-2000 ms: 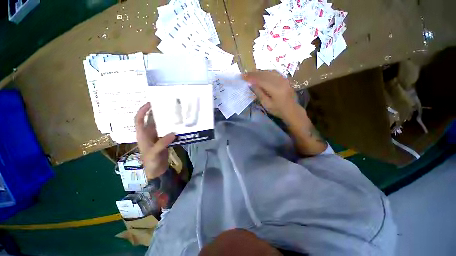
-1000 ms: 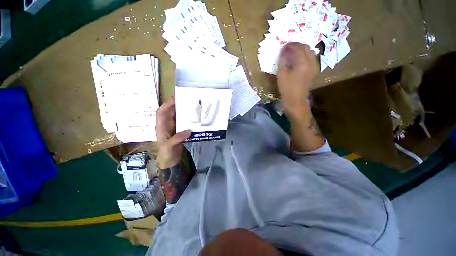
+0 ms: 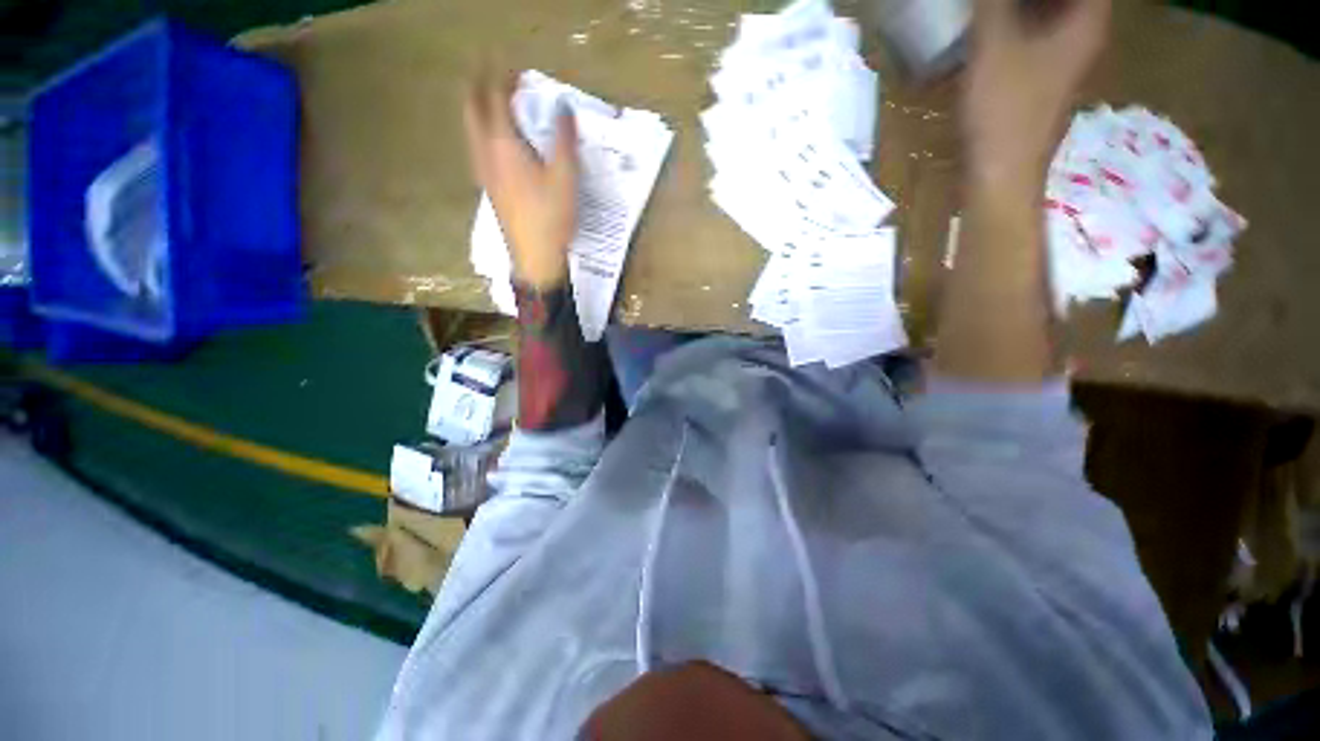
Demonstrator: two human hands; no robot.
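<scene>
My left hand [image 3: 530,188] lies over the stack of printed leaflets [image 3: 615,217] at the left, fingers apart, hiding part of the stack. My right hand [image 3: 1031,73] is blurred at the top edge, palm down, beyond the bench middle. A blurred grey-white box [image 3: 924,26] with a dark edge is beside its fingers, cut off by the picture's edge; whether the hand grips it cannot be told. The fanned white slips [image 3: 804,174] lie in a column between the hands. Small white packets with red print [image 3: 1136,203] are heaped to the right of my right forearm.
A blue tote [image 3: 232,188] with a whitish curved item is at the left. White boxes [image 3: 471,394] are piled below the bench, above brown cardboard [image 3: 423,543]. Brown cardboard covers the bench [image 3: 384,159]. Torn cardboard and white strips [image 3: 1230,680] are low at the right.
The view has shifted left. The retail box has left my left hand, which is now over the leaflets. My right hand has moved from the packet heap to the far side of the bench.
</scene>
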